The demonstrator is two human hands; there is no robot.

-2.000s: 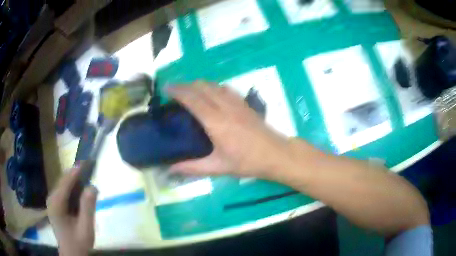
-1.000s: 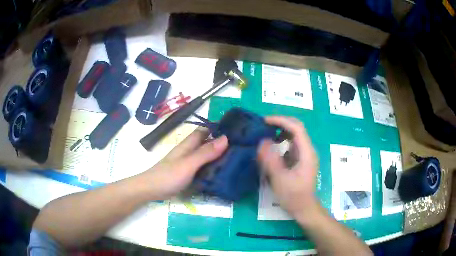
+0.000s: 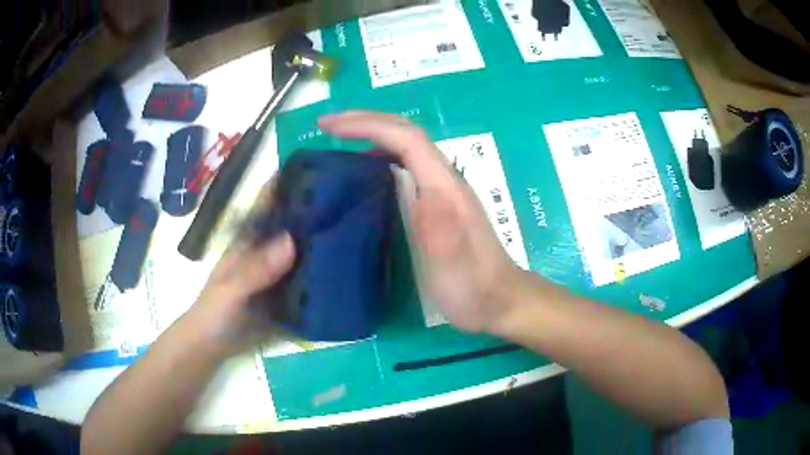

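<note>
A dark blue-black speaker body (image 3: 342,244) is held upright over the green sheet in the middle of the view. My left hand (image 3: 253,267) grips its left side, slightly blurred, with the thumb on the near face. My right hand (image 3: 453,227) is beside its right side, fingers extended and palm towards it; the fingertips reach near the top edge. The mallet (image 3: 233,182) lies on the bench behind my left hand, its yellow-faced head away from me. Several plus/minus button panels (image 3: 183,169) lie to the left of it.
A cardboard tray (image 3: 69,258) holds speakers (image 3: 27,275) at the left. Another speaker (image 3: 762,160) lies at the right edge. Printed green sheets (image 3: 515,124) cover the bench top. A thin dark strip (image 3: 453,358) lies near the front edge. A cardboard bin (image 3: 231,40) is at the back.
The speaker has turned more upright in my hands. My right hand has come off its front, with the fingers straightened along its right side. The view has shifted.
</note>
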